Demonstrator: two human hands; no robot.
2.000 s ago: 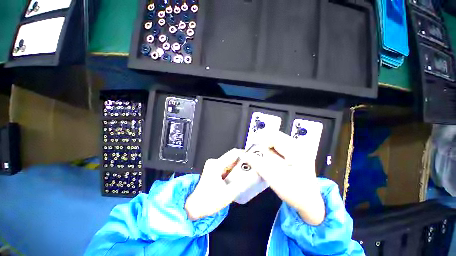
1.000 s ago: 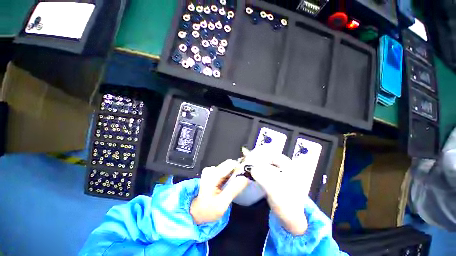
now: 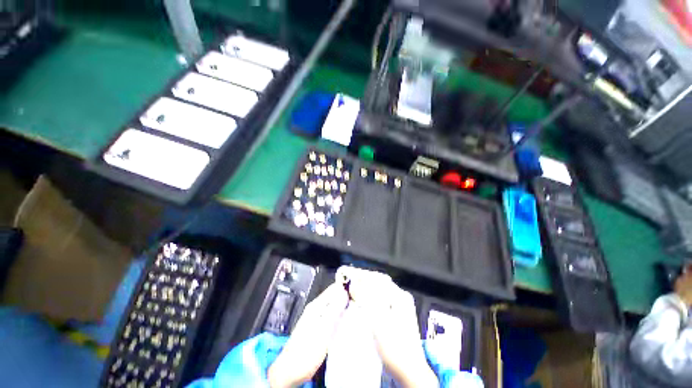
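My left hand (image 3: 317,327) and my right hand (image 3: 385,312) are close together above the lap tray (image 3: 476,333), fingertips meeting at a small dark round part (image 3: 346,281). Both are overexposed. A pale surface below them seems to be a white back cover, but its outline is blurred. In the lap tray, a dark phone body (image 3: 287,295) lies in the left slot and a white back cover (image 3: 443,333) in the right slot. My hands hide the middle slots. The lens parts tray (image 3: 161,318), dotted with rings, is at the left.
The bench compartment tray (image 3: 485,241) holds rings at left; blue sheets (image 3: 522,227) lie beside it. Behind stands the press (image 3: 448,129) with red digits. A left tray (image 3: 171,178) holds several white covers; a right tray (image 3: 588,299) holds dark bodies. Another person's sleeve (image 3: 660,341) is at right.
The view has tilted up, bringing the press and the full left tray of white covers into sight. My hands stay together, now higher against the lap tray.
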